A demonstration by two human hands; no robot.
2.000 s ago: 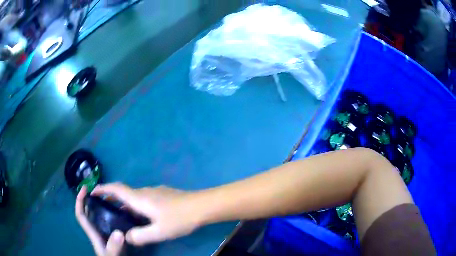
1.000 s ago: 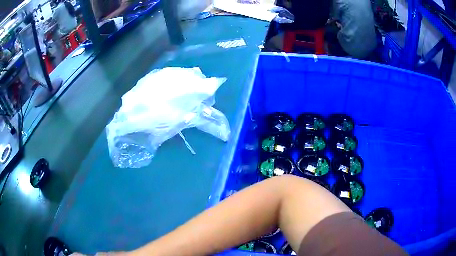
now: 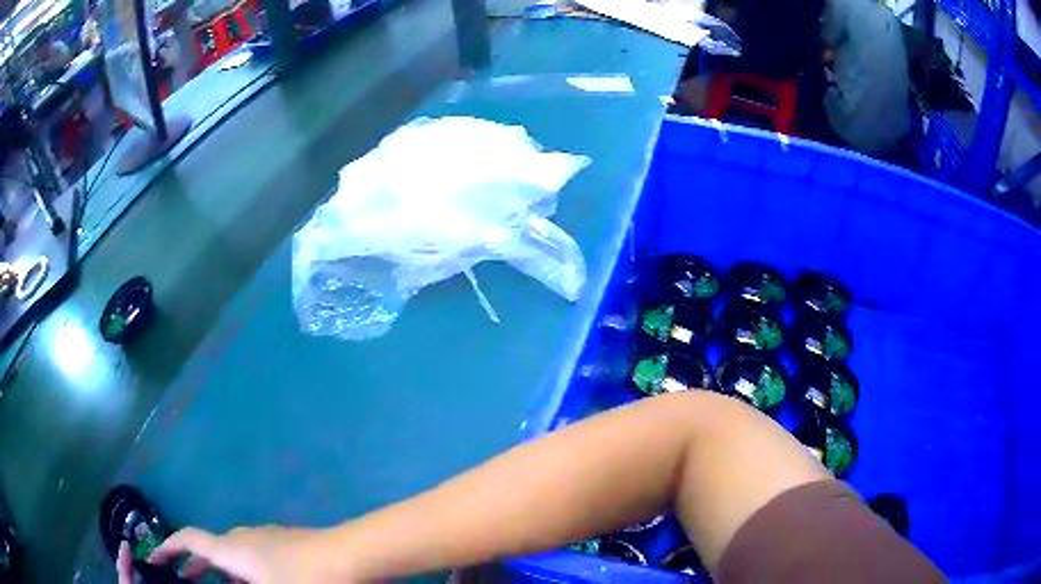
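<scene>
My right hand is at the bottom left, partly cut off by the lower edge. Its fingers are around a dark housing, of which only a small part shows. Another round black housing with green inside lies just beyond the fingertips. My right forearm crosses the lower middle, over the near wall of the blue bin. In the bin, black housings with green boards and small pale blocks stand in rows. My left hand is not in view.
A crumpled clear-white plastic bag lies on the blue-green bench. A black housing is on the darker belt at left. A dark stand is across the line. A person and a red stool are behind the bin.
The view has swung right and up since the oldest frame, then slightly back left. My right hand, earlier plainly holding a black housing, now shows only partly at the lower edge.
</scene>
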